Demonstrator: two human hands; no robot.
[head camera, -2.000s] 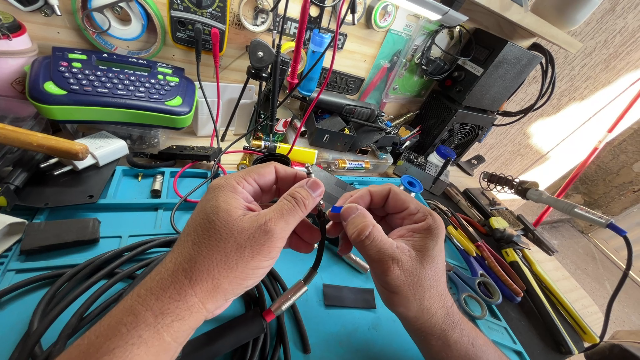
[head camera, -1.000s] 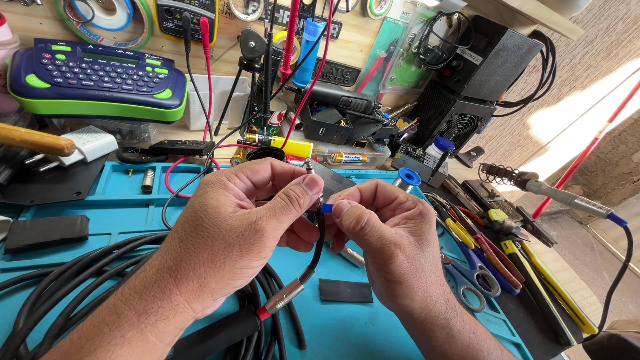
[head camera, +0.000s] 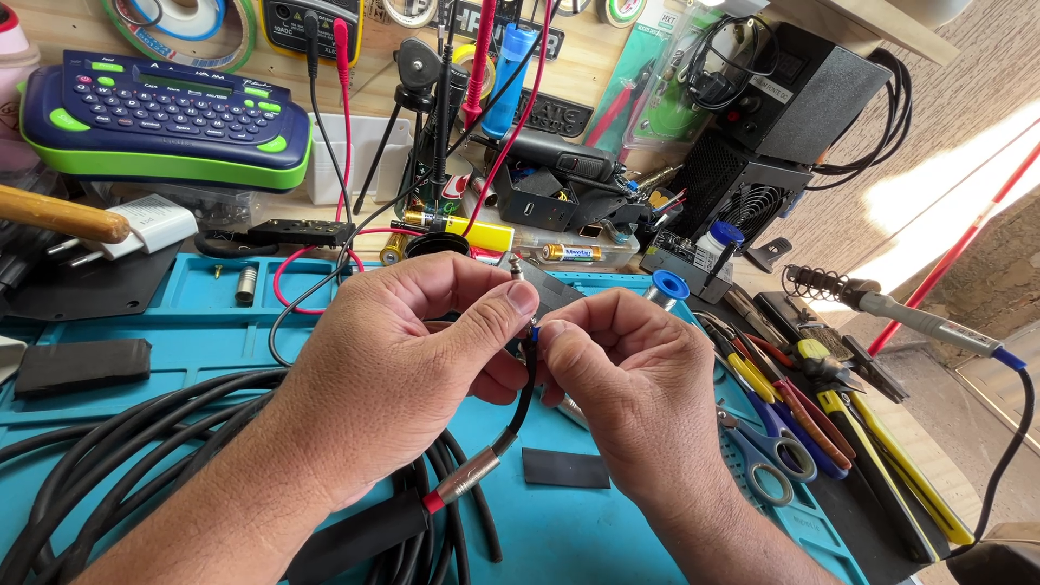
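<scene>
My left hand (head camera: 406, 366) pinches a metal jack plug (head camera: 517, 268), its tip pointing up past the thumb. From the plug a black cable (head camera: 526, 390) runs down through a metal connector sleeve (head camera: 471, 475) with a red end, near a length of black tubing (head camera: 361, 536). Close on the right, my right hand (head camera: 626, 382) pinches a small blue piece, mostly hidden by the fingers, against the cable at the plug's base. A flat piece of black heat-shrink tubing (head camera: 565, 469) lies on the blue mat (head camera: 569, 528) below the hands. Another metal part behind the right fingers is mostly hidden.
Coiled black cable (head camera: 73, 479) covers the mat's left. Scissors (head camera: 768, 463), pliers (head camera: 877, 471) and a soldering iron (head camera: 926, 321) are at right. Behind stand a solder spool (head camera: 669, 286), a label maker (head camera: 171, 122) and a multimeter (head camera: 313, 28) with leads hanging forward.
The right fingertips hide more of the blue piece now than before. Both hands otherwise keep nearly the same pose around the plug.
</scene>
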